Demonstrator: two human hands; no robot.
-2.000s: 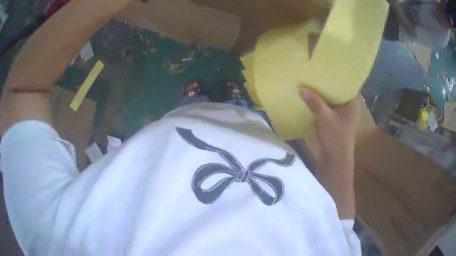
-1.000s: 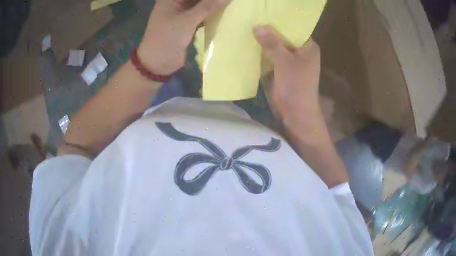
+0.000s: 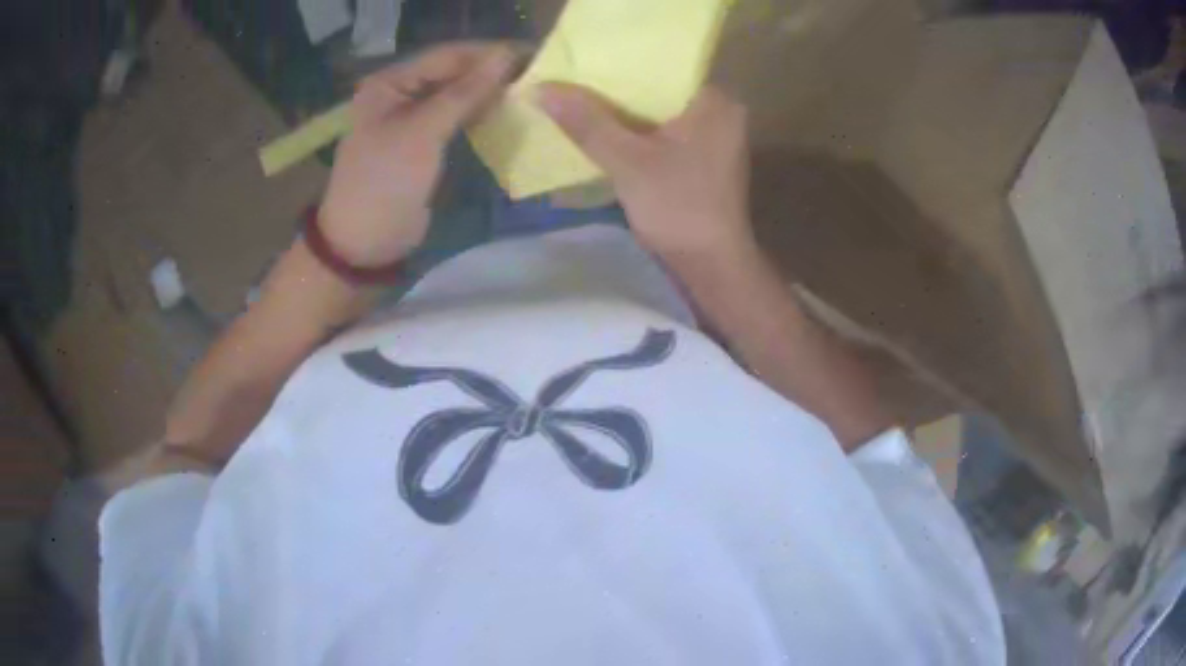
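The yellow label sheets (image 3: 637,59) are in front of my chest at the top of the view, cut off by the top edge. My right hand (image 3: 676,156) grips their lower part, with its thumb flat on the face. My left hand (image 3: 403,130), with a red bead bracelet at the wrist, has its fingertips pinched at the sheets' left edge. Whether a label is between the fingertips cannot be told. A narrow yellow strip (image 3: 306,141) shows left of my left hand; whether it is held or lies behind the hand is unclear.
A large brown carton with open flaps (image 3: 910,195) stands at the right, close to my right forearm. Flat brown cardboard (image 3: 169,169) lies on the floor at the left. White scraps (image 3: 375,24) are at the upper left. Blurred shiny material is at the lower right.
The view has shifted, and the open carton shows more fully at the right. Both hands and the sheets sit further left. My left hand, raised apart two seconds ago, is at the sheets' edge.
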